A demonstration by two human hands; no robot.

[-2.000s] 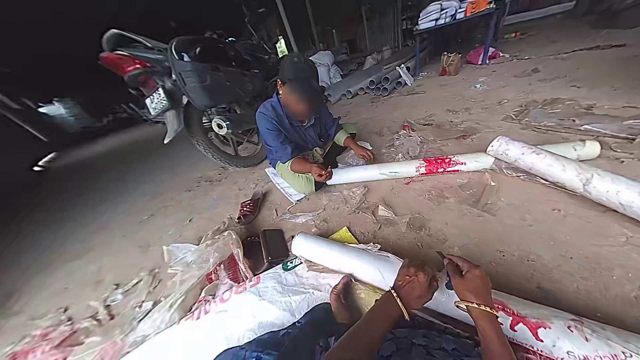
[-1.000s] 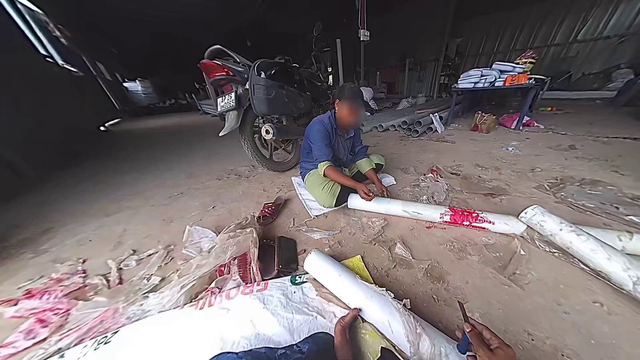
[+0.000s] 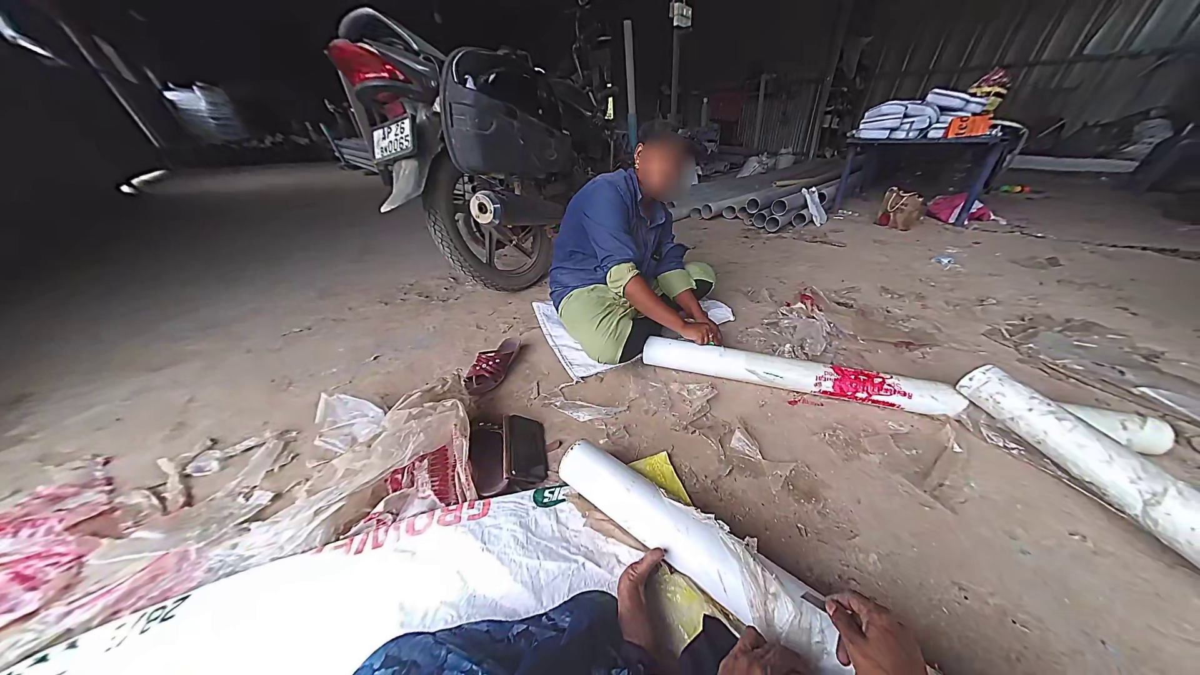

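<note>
A white pipe (image 3: 656, 511) in loose clear plastic film (image 3: 764, 586) slants across the bottom centre over a white printed sack (image 3: 450, 572). My right hand (image 3: 877, 633) is at the pipe's lower right with its fingers curled; a thin dark blade (image 3: 814, 598) shows at its fingertips, its handle hidden. My left hand (image 3: 761, 656) is on the near side of the wrapped pipe, cut by the bottom edge; its grip is unclear. My bare foot (image 3: 637, 595) touches the pipe's left side. Yellow sheet (image 3: 664, 476) shows beyond the pipe.
A person (image 3: 623, 253) sits on the ground, hands at the end of another white pipe (image 3: 797, 375) with red print. More pipes (image 3: 1092, 459) lie right. A phone-like dark object (image 3: 525, 450), sandal (image 3: 491, 366), plastic scraps (image 3: 347, 506), motorcycle (image 3: 469, 141) and loaded table (image 3: 928, 141) are around.
My left hand, out of view one second ago, shows at the bottom edge. My right hand, then apart from the pipe with a blade raised, is now at the pipe's film.
</note>
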